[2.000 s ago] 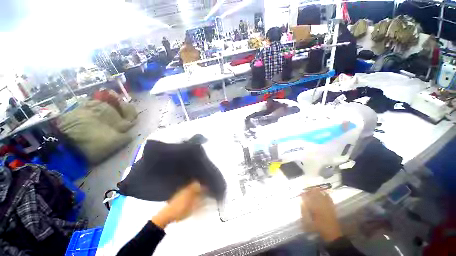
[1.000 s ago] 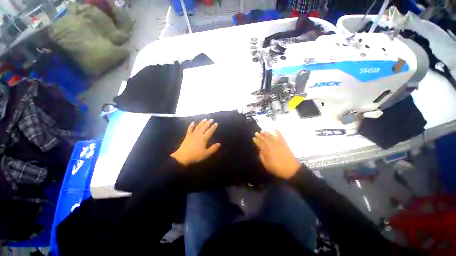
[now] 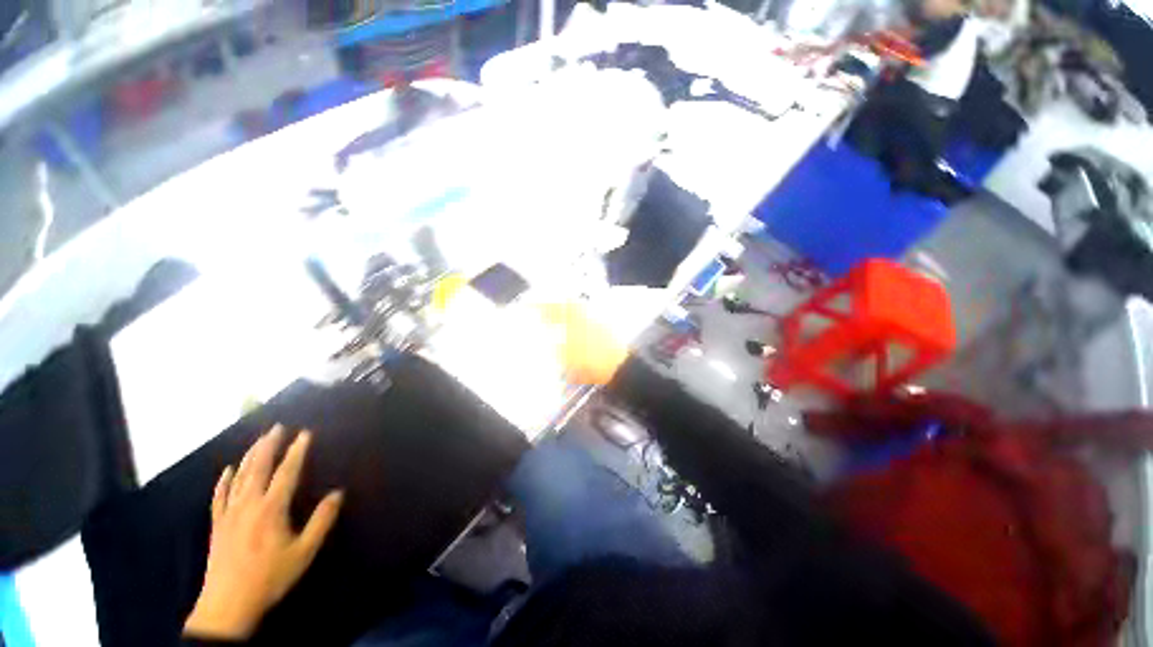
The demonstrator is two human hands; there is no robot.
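A black fabric panel (image 3: 405, 468) lies on the white machine table at its near edge, its upper end at the metal needle area (image 3: 379, 310). My left hand (image 3: 259, 537) rests flat on the panel with fingers spread. My right hand (image 3: 582, 348) is blurred and overexposed, over the table's near edge, right of the needle area and off the panel; its fingers and any held thing cannot be made out. The sewing machine head (image 3: 531, 164) is washed out by glare. A yellow patch (image 3: 446, 291) and a dark square (image 3: 497, 282) sit beside the needle area.
Another black piece (image 3: 51, 430) lies at the table's left. Dark cloth (image 3: 660, 228) lies at the machine's right end. A red plastic stool (image 3: 904, 316) stands on the floor at right, near dark red material (image 3: 1012, 518) and a blue surface (image 3: 847, 215). Scraps litter the floor.
The view has swung right and blurred. My right hand has left the panel and moved right along the table edge. My left hand stays flat on the panel.
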